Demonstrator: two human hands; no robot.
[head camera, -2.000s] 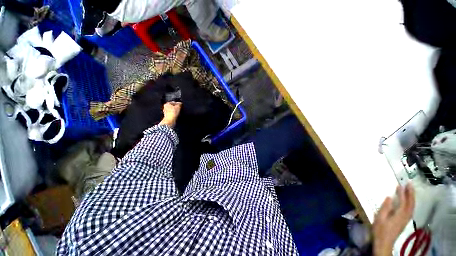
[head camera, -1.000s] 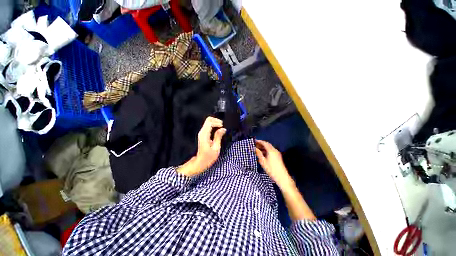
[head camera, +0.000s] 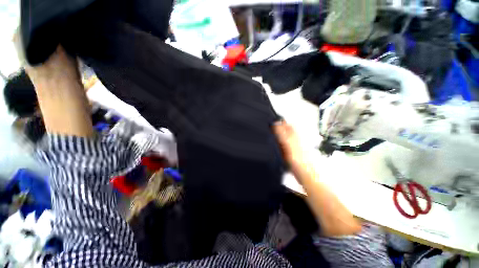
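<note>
A large black fabric piece (head camera: 210, 115) is held up in front of me, stretching from the upper left down to my lap. My left arm is raised at the upper left; the visible part of my left hand (head camera: 50, 55) is at the cloth, with its fingers hidden behind or in the black fabric. My right hand (head camera: 285, 137) is at the cloth's right edge, blurred, its fingers partly hidden by the fabric. The white sewing machine (head camera: 420, 131) stands to the right. Red-handled scissors (head camera: 412, 199) lie on the table below the machine head.
The white table (head camera: 383, 207) has a wood-coloured front edge. More black cloth (head camera: 294, 70) lies at its back. Checked fabric (head camera: 157, 192) and red and blue items show low at left. White pieces (head camera: 23, 235) are at the lower left. Part of a person's dark-haired head (head camera: 21, 94) shows at far left.
The view has swung up and right. The black cloth has risen from the crate. My left arm has gone up to the upper left, and my right hand has moved from my shirt to the cloth.
</note>
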